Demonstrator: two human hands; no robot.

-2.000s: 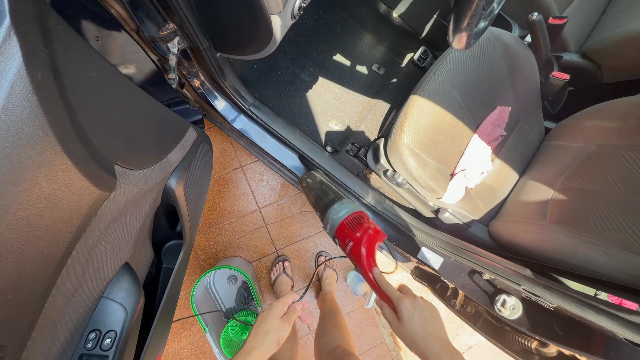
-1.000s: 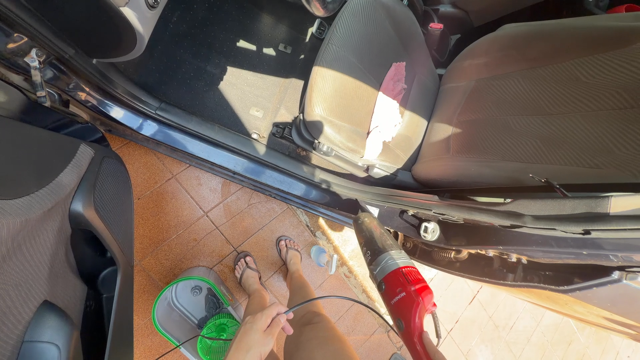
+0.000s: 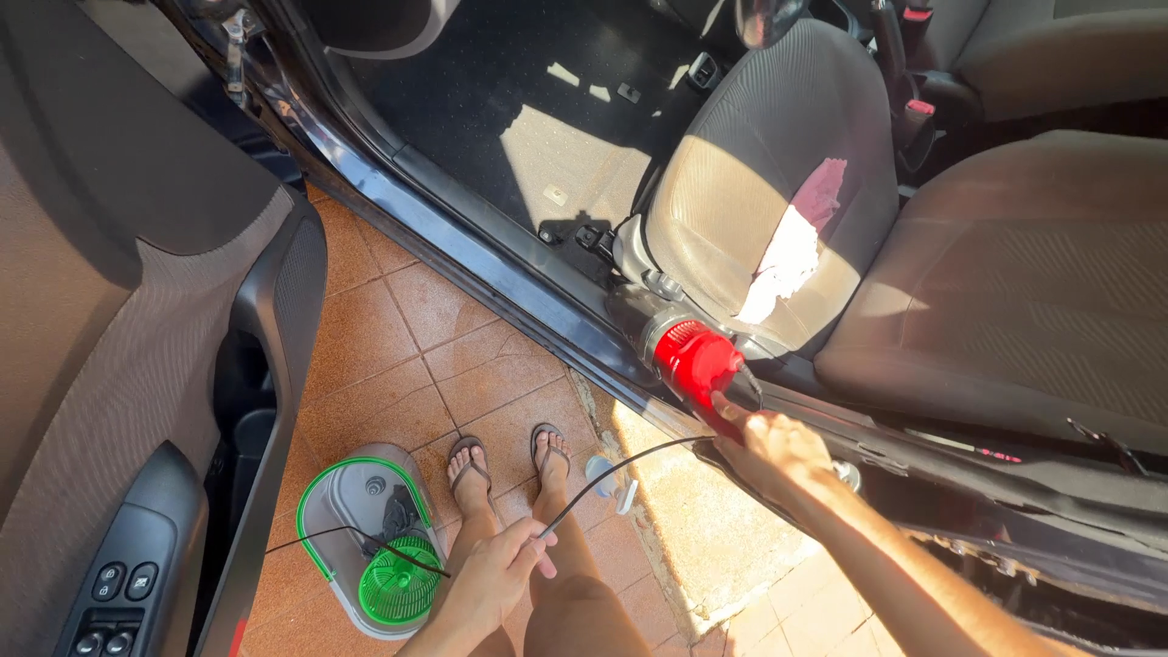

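My right hand point(image 3: 776, 456) grips the handle of a red handheld vacuum cleaner point(image 3: 695, 360), whose clear grey nozzle end lies over the car's door sill point(image 3: 474, 265), beside the base of the front seat. Where the nozzle tip touches cannot be told. Below and to the left, my left hand point(image 3: 511, 566) holds the black power cord point(image 3: 620, 464), which runs toward the vacuum. A pink and white cloth point(image 3: 792, 246) lies on the front seat point(image 3: 721, 192), partly in sunlight.
An open car door point(image 3: 155, 301) stands at the left. On the tiled ground are a grey and green mop bucket point(image 3: 351, 557) with a green spin basket point(image 3: 400, 581), and a spray bottle point(image 3: 610, 484) beside my feet point(image 3: 470, 470). Dark carpet point(image 3: 447, 91) covers the footwell.
The vacuum has moved from the rear end of the sill up beside the seat base. My right hand, mostly out of view a second ago, shows on its handle. The view has shifted.
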